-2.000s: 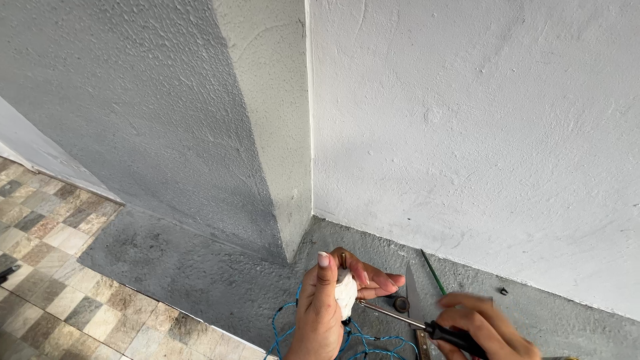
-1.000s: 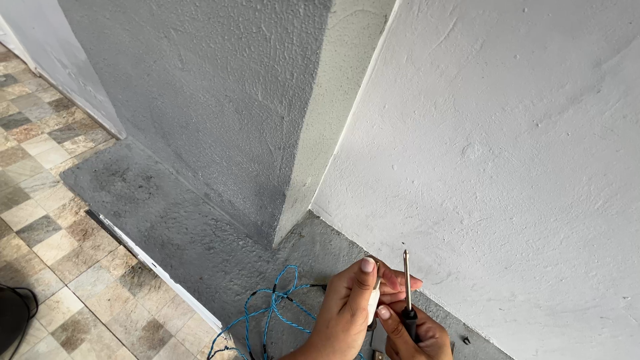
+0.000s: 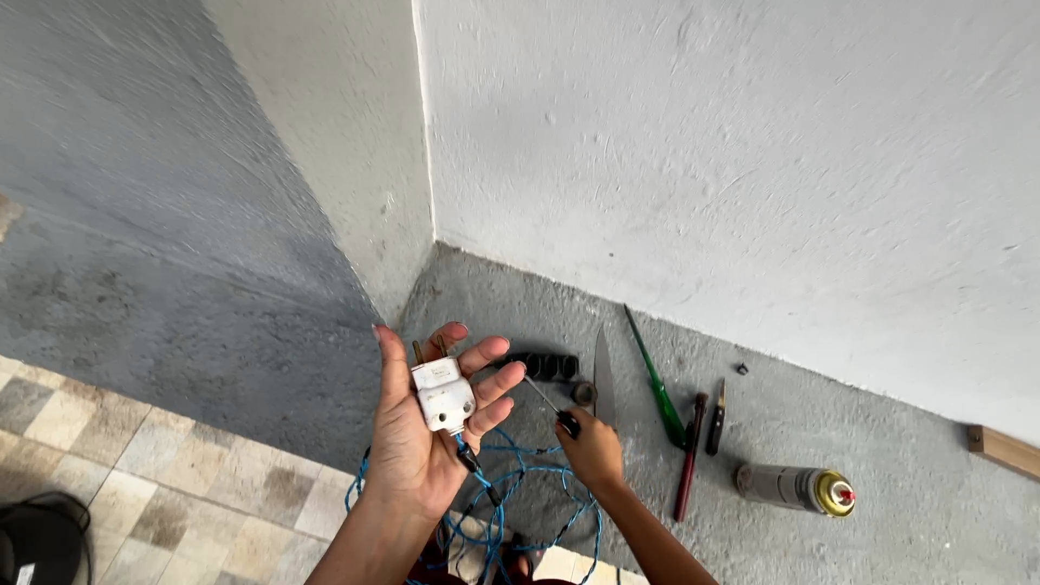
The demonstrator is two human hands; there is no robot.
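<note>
A white two-pin electrical plug (image 3: 444, 396) lies face up across the palm of my left hand (image 3: 418, 431), whose fingers are spread around it. Its two brass-coloured pins point up toward my fingertips. From its lower end runs a twisted blue cable (image 3: 520, 471) with black tape on it, looping below my hands. My right hand (image 3: 595, 455) grips the black handle of a screwdriver (image 3: 546, 396), its shaft slanting up and left, apart from the plug.
On the grey ledge lie a black connector strip (image 3: 548, 366), a tape roll (image 3: 582, 393), a knife blade (image 3: 603, 378), a green-handled tool (image 3: 665, 406), a dark red tool (image 3: 691, 459), a small knife (image 3: 717, 418), a spray can (image 3: 795, 489) and a wooden block (image 3: 1003, 451). Walls rise behind.
My left hand has opened out, showing the plug on its palm. The screwdriver has moved away from the left hand and its tip no longer points straight up. The view has shifted.
</note>
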